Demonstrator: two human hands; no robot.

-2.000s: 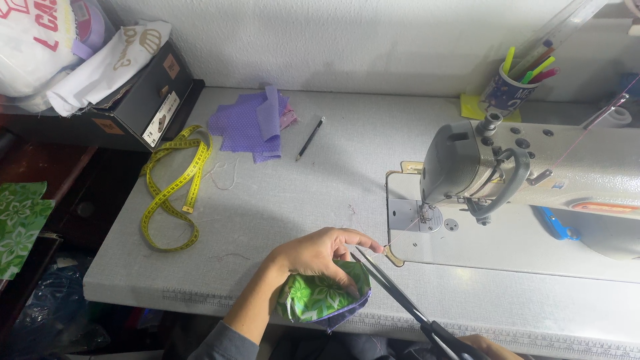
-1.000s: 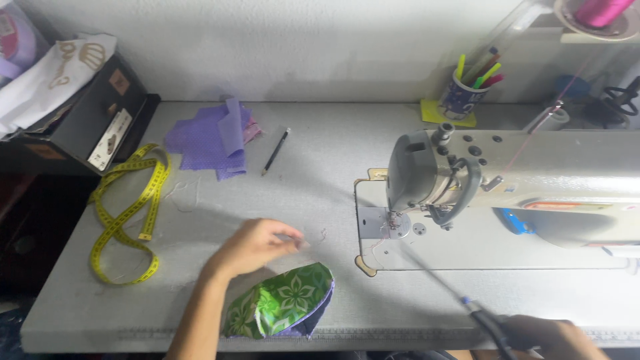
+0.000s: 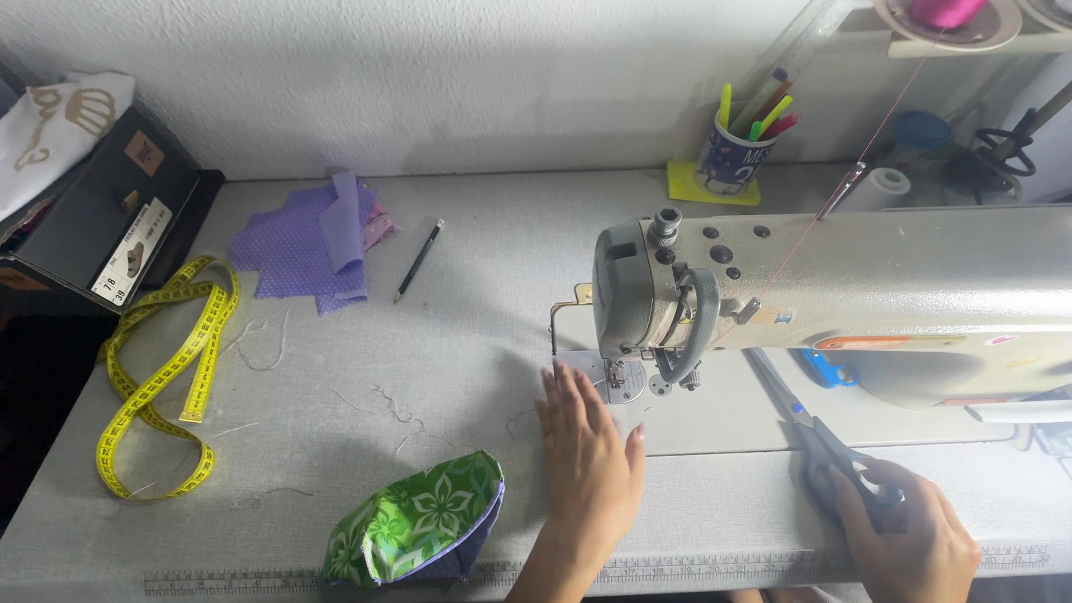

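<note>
My left hand (image 3: 590, 456) lies palm down at the left edge of the needle plate (image 3: 628, 381) of a sewing machine (image 3: 821, 285), fingers spread slightly and holding nothing. On the right, my right hand (image 3: 909, 536) has its fingers on the handles of a pair of scissors (image 3: 808, 427), whose blades lie on the machine bed and point toward the arm. A green flower-patterned fabric piece with purple lining (image 3: 427, 523) rests near the front edge, left of my left hand and apart from it.
A yellow tape measure (image 3: 159, 389), purple fabric scraps (image 3: 306, 243) and a pencil (image 3: 419, 260) lie on the left of the table. Behind the machine stands a cup of pens (image 3: 737, 151) on yellow paper. A shoe box (image 3: 92, 209) is at far left, blue thread snips (image 3: 829, 368) under the arm.
My left hand has let go of the green fabric piece and moved right to the needle plate. The scissors, earlier at the fabric, have moved right onto the machine bed with my right hand.
</note>
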